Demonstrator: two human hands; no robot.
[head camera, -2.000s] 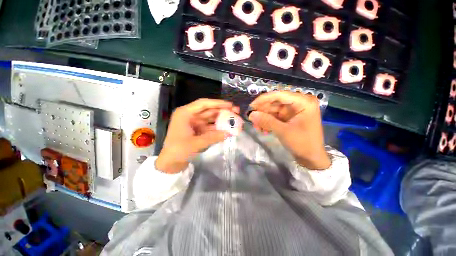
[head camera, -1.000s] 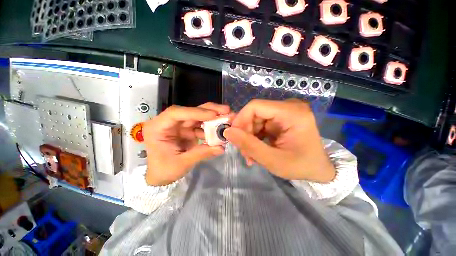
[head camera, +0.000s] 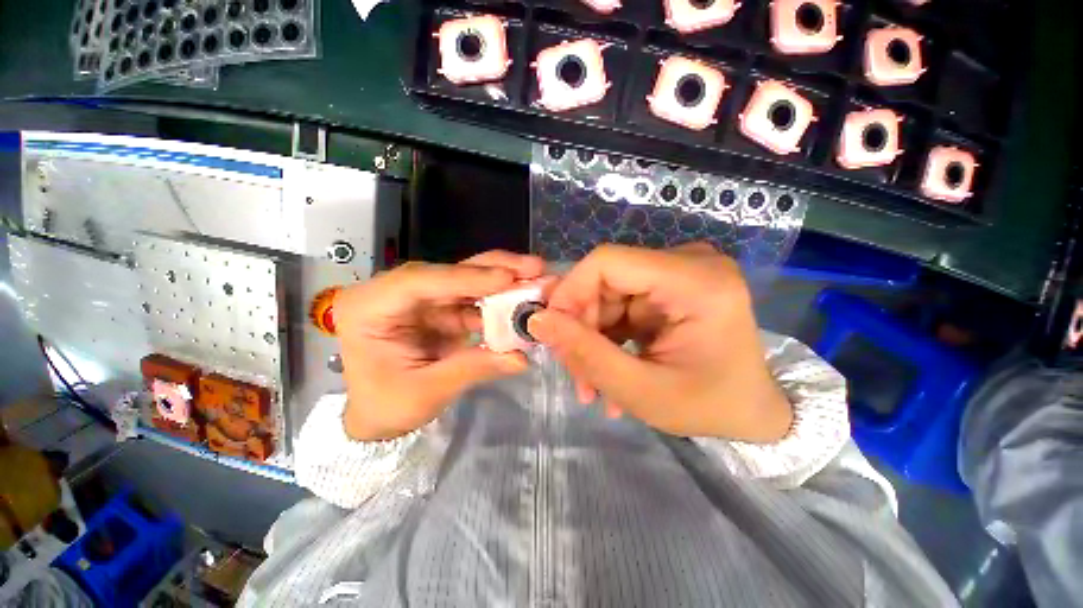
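My left hand (head camera: 422, 344) holds a white, pink-edged square housing (head camera: 505, 318) between thumb and fingers, in front of my chest. My right hand (head camera: 671, 339) touches the housing with thumb and fingertips at its centre, on a dark round insert (head camera: 524, 321). The fingertips partly hide the insert, and I cannot tell how fully it is seated. The clear insert blister tray (head camera: 665, 214) lies just beyond my hands, with dark rounds along its far rows. The black parts tray (head camera: 760, 170) behind it holds several housings with dark round centres.
At the left is the bench machine (head camera: 321, 214) with a perforated plate (head camera: 220, 297), orange-brown fixture nest (head camera: 235, 416) holding a white part, and a red-orange emergency stop (head camera: 324, 311). Spare blister trays (head camera: 202, 36) lie far left. A coworker's grey sleeve (head camera: 1027, 439) and a blue stool-like object (head camera: 873, 380) are right.
My right hand has come in from the right and its fingertips now meet the housing. The perforated plate and fixture nest have shifted right on the machine. The view has moved slightly.
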